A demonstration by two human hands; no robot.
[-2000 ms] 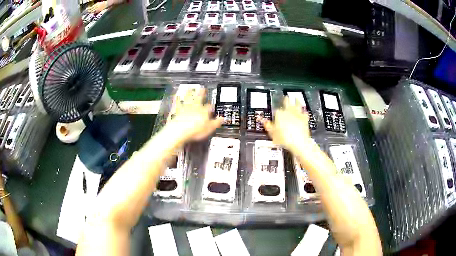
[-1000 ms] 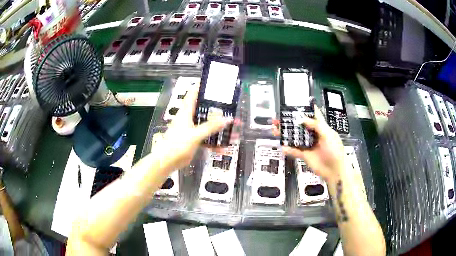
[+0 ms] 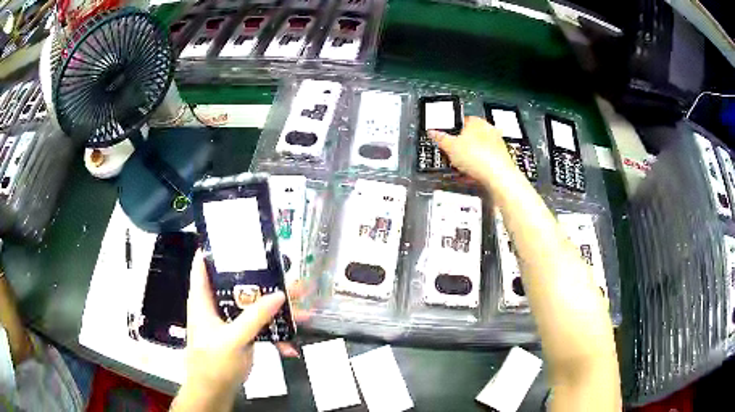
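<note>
My left hand (image 3: 234, 330) holds a black keypad phone (image 3: 235, 233) with a lit white screen, raised at the tray's left edge. My right hand (image 3: 467, 149) is at the third pocket of the far row, its thumb on the front of another black keypad phone (image 3: 440, 114). The clear blister tray (image 3: 387, 318) holds two more dark phones, screens up, in the far row's right pockets (image 3: 564, 149). White phone back sides (image 3: 372, 233) with dark ovals fill the near row and the far row's two left pockets. My right forearm partly covers the near row's right side.
A desk fan (image 3: 113, 76) stands at the left. A smartphone (image 3: 168, 282) and pen (image 3: 128, 248) lie on a white sheet (image 3: 105, 310). White cards (image 3: 331, 374) lie along the near edge. A tray stack (image 3: 673, 265) stands right; another filled tray (image 3: 278, 60) lies beyond.
My left hand has brought its phone left and nearer, off the tray's middle. My right hand has moved left from the fourth pocket to the third. The fourth pocket now shows a dark phone.
</note>
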